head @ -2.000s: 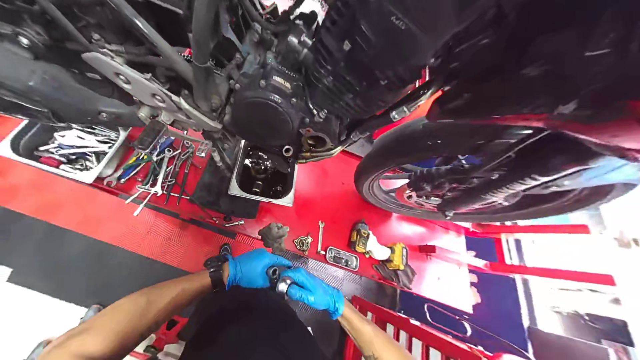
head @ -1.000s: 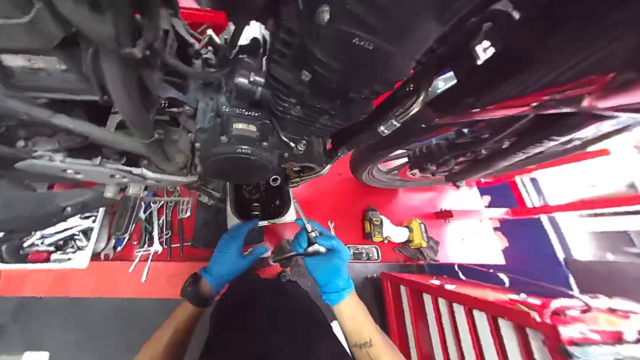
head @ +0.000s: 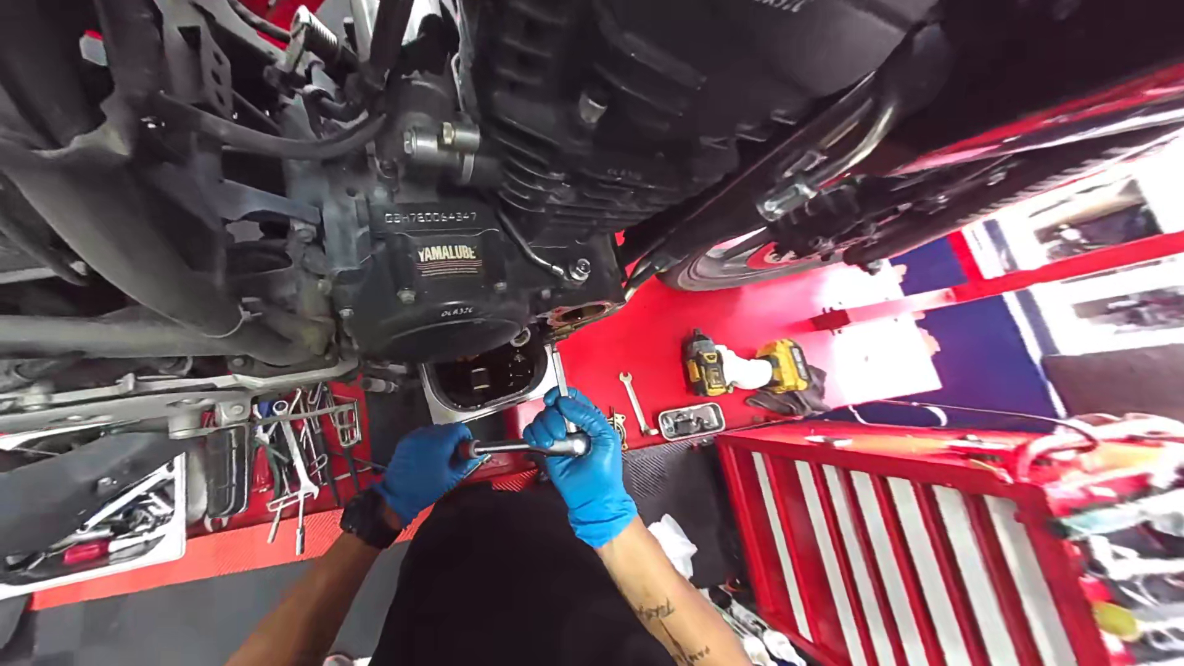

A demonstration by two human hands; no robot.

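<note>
My left hand (head: 425, 470), in a blue glove, is closed around the handle of a ratchet wrench (head: 518, 448). My right hand (head: 578, 449), gloved too, grips the ratchet near its head, from which a long extension bar (head: 561, 372) points up towards the engine. Above my hands is the black engine cover (head: 444, 268) of a motorcycle, with an open port (head: 583, 314) at its lower right. An oil drain pan (head: 487, 379) holding dark liquid lies under the engine. Whether the extension's tip touches anything cannot be told.
A combination wrench (head: 635, 403), a small metal tray of parts (head: 690, 422) and yellow-black cordless power tools (head: 786, 367) lie on the red surface to the right. At lower right stands a red tool cabinet (head: 888, 546). Several hand tools (head: 296, 444) and a white tool tray (head: 176, 527) are at left.
The view has moved much closer to the engine. Two seconds ago my hands were together lower down; now they are spread along the ratchet, with the extension pointing up at the engine.
</note>
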